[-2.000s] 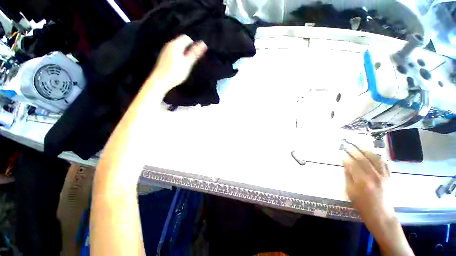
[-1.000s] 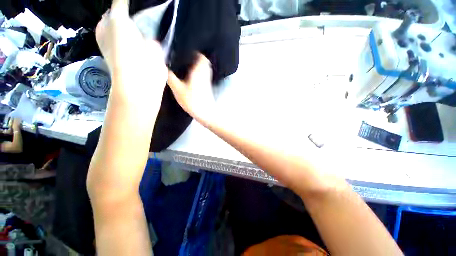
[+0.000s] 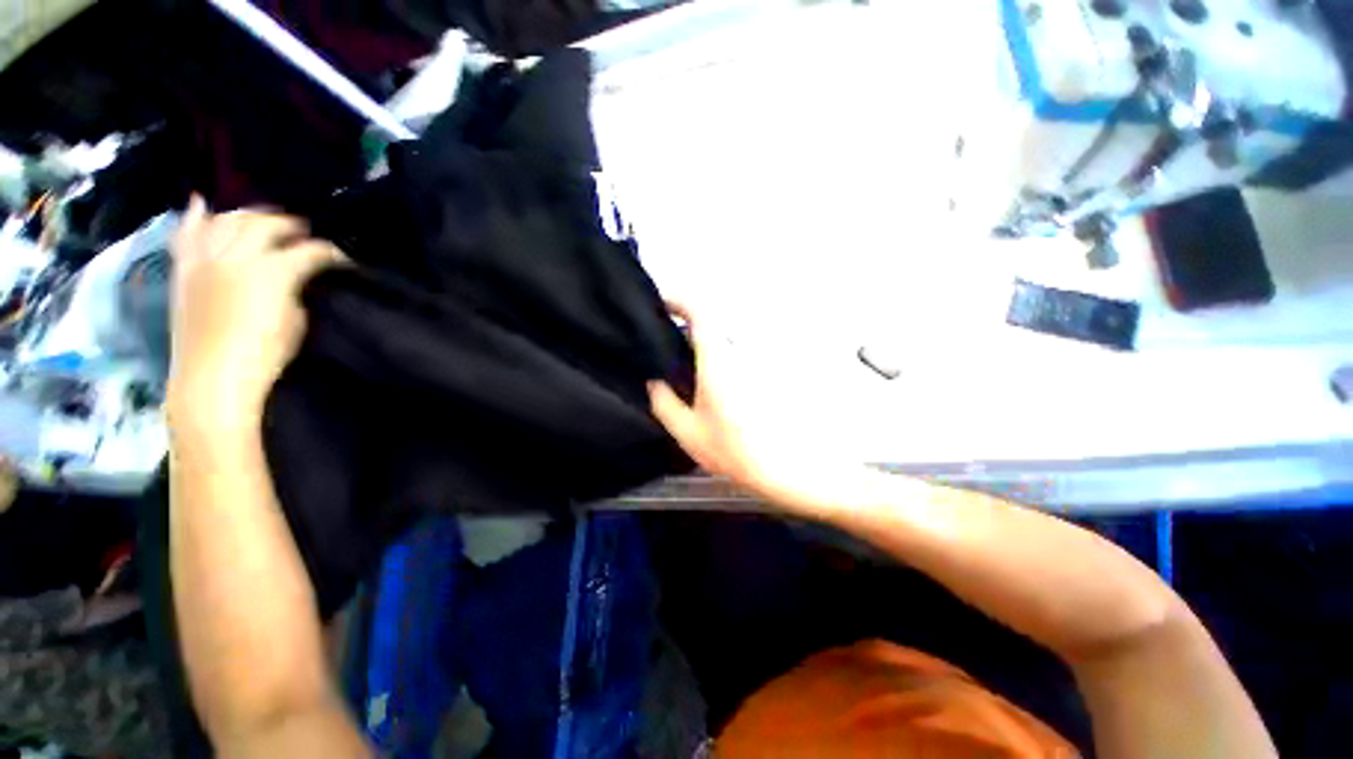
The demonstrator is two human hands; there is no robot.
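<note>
A large matt black fabric piece (image 3: 475,312) lies over the left part of the white table and hangs past its front edge. My left hand (image 3: 245,297) is at the fabric's left side, with its fingertips on or over a fold. My right hand (image 3: 698,408) holds the fabric's right edge near the front of the table, with the thumb on top. A thin white cord or loop (image 3: 611,205) shows at the fabric's upper right edge. A black printed label (image 3: 1071,315) lies flat on the table.
The white sewing machine head (image 3: 1187,74) stands at the upper right. A black phone (image 3: 1209,249) lies beside it. A small dark metal piece (image 3: 879,362) lies on the white table (image 3: 801,252). Blue crates (image 3: 571,638) are below the table edge. Another machine's part is cluttered at the left.
The black fabric has come down from the raised left hand and is spread on the table. My left hand has moved left and down. My right hand is now at the fabric's right edge.
</note>
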